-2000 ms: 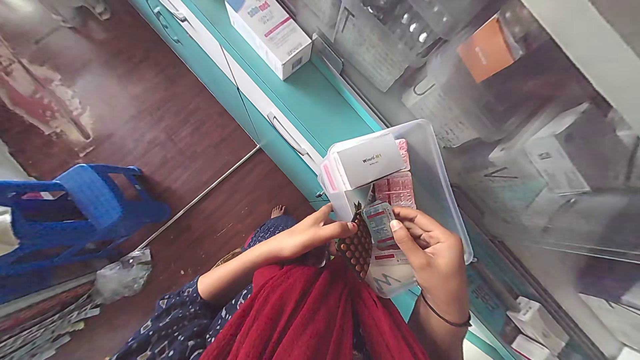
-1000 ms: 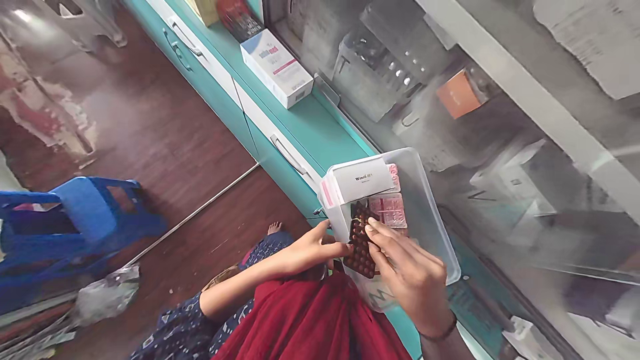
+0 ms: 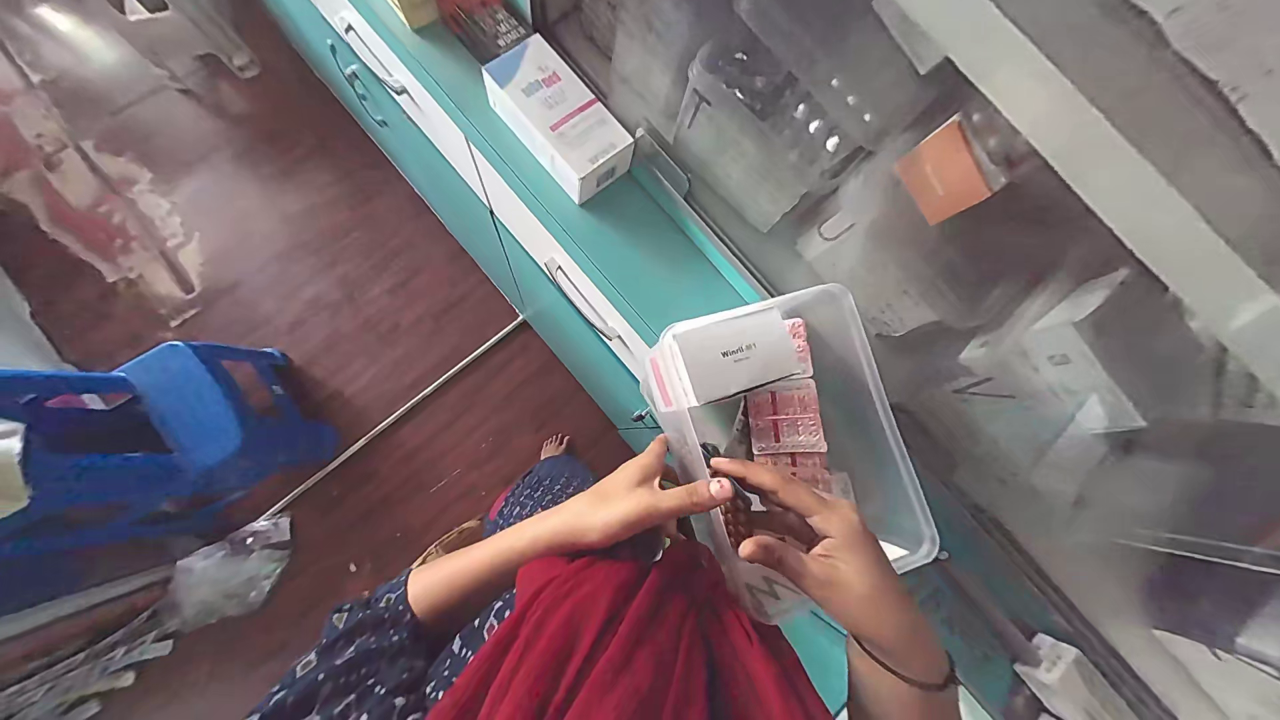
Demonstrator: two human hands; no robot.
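Observation:
A translucent plastic bin point(image 3: 905, 480) sits at the edge of a teal counter. My left hand point(image 3: 635, 500) rests against its near wall, thumb stretched toward the rim, fingers hidden behind the wall. My right hand point(image 3: 815, 540) reaches into the bin, its fingers bent around a brown tablet blister strip point(image 3: 735, 520); whether they grip it is partly hidden. Beside these fingers lie pink blister strips point(image 3: 786, 415). A white medicine carton point(image 3: 735, 352) stands at the bin's far left end.
A white and blue carton point(image 3: 560, 118) stands on the teal counter point(image 3: 690, 250), with a dark box behind. Glass-fronted shelves with packs, one an orange box point(image 3: 943, 172), rise on the right. A blue plastic stool point(image 3: 200, 420) and a clear plastic bag point(image 3: 230, 570) are on the floor at left.
Two seconds ago my right hand held up a silvery blister strip over the bin; that strip no longer shows in my fingers. My right hand has moved lower, over the brown strip.

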